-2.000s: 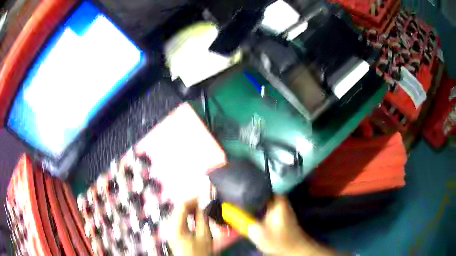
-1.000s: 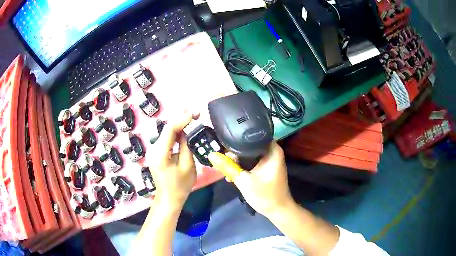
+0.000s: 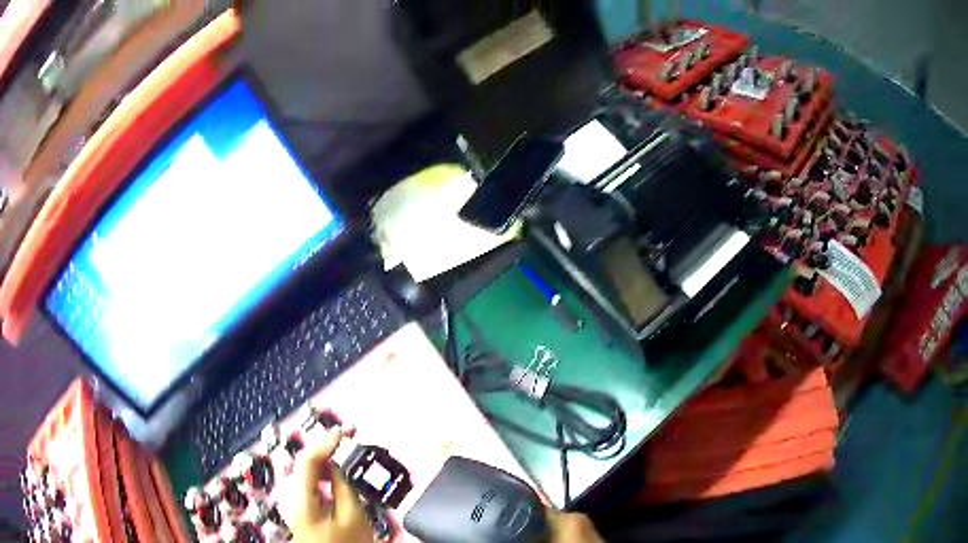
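Note:
A black square-faced smartwatch (image 3: 376, 474) with a lit white and blue screen is at the bottom of the view, held at my left hand (image 3: 320, 498). My right hand (image 3: 573, 527) is cut off by the bottom edge, with only a small part showing behind the black barcode scanner (image 3: 478, 507). The scanner head is just right of the watch. Its grip is out of view. The pink blister tray (image 3: 419, 387) lies below them, with several smartwatches (image 3: 257, 473) in rows on its left part.
The keyboard (image 3: 297, 366) and bright monitor (image 3: 196, 244) are behind the tray. A coiled cable (image 3: 578, 417) with a binder clip (image 3: 535, 370) and a pen (image 3: 541, 284) lie on the green mat. A black machine (image 3: 658, 244) stands right. Red tray stacks stand left (image 3: 101, 467) and right (image 3: 732, 440).
The view has tilted up toward the monitor, so hands and scanner now sit lower in the picture. The watch screen changed from several white squares to a white and blue pattern.

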